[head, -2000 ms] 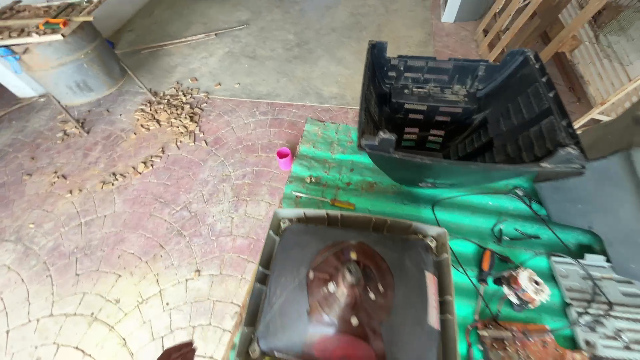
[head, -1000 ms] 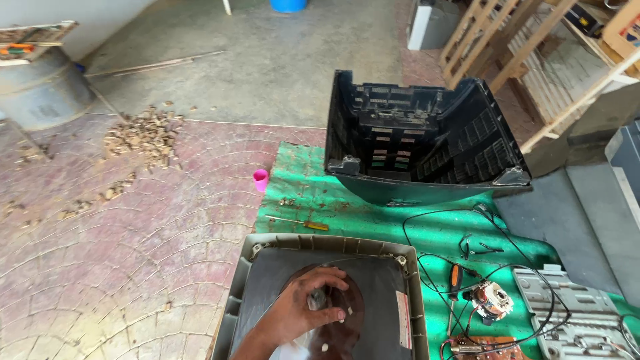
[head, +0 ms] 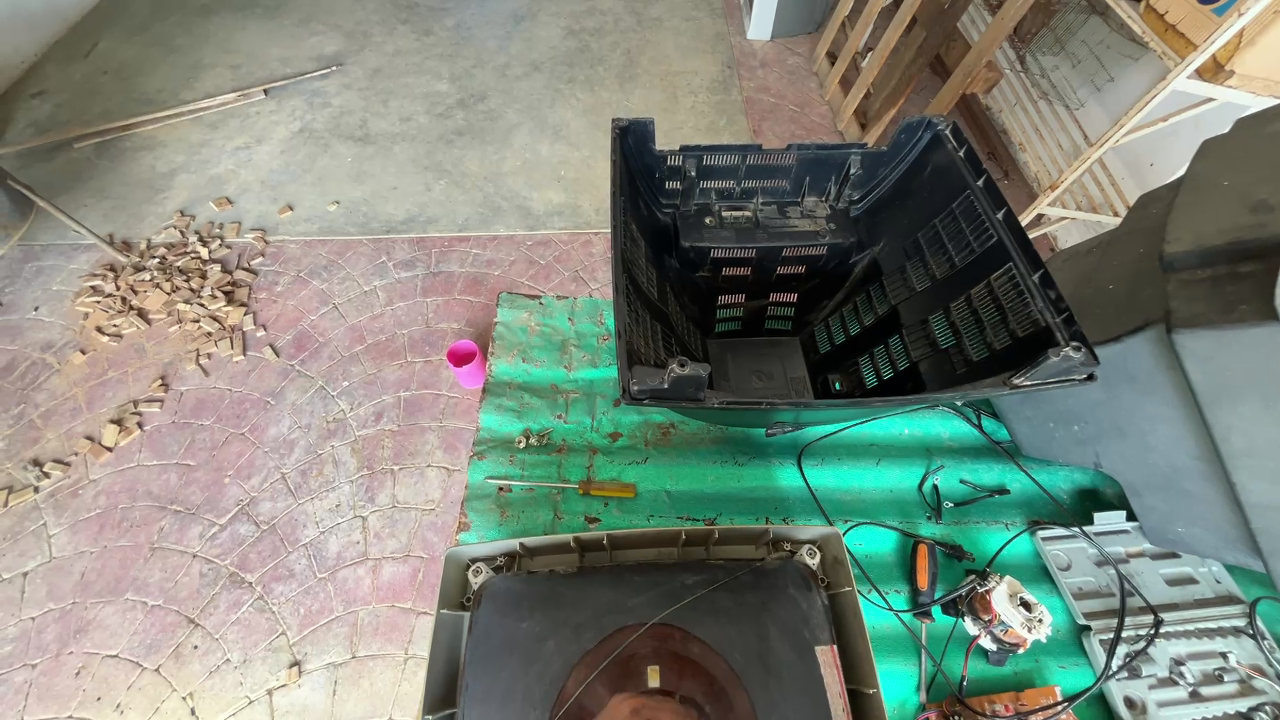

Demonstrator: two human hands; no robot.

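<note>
A picture tube lies face down in its grey front frame at the bottom of the view. A thin wire crosses its dark back and red-brown centre. At the bottom edge, a skin-toned shape over the tube may be part of my left hand; its fingers and any hold cannot be made out. My right hand is not in view. Beyond the frame lie a yellow-handled screwdriver and small screws. To the right are an orange-and-black screwdriver and a deflection yoke with wires.
The black plastic rear housing stands open side up on the green corrugated sheet. A pink cup stands at the sheet's left edge. Wood pieces lie farther left. A grey tool case, black cables and a circuit board are at right.
The hand that was over the tube's centre one second ago has mostly left the view. The thin wire now shows across the tube. The view has shifted.
</note>
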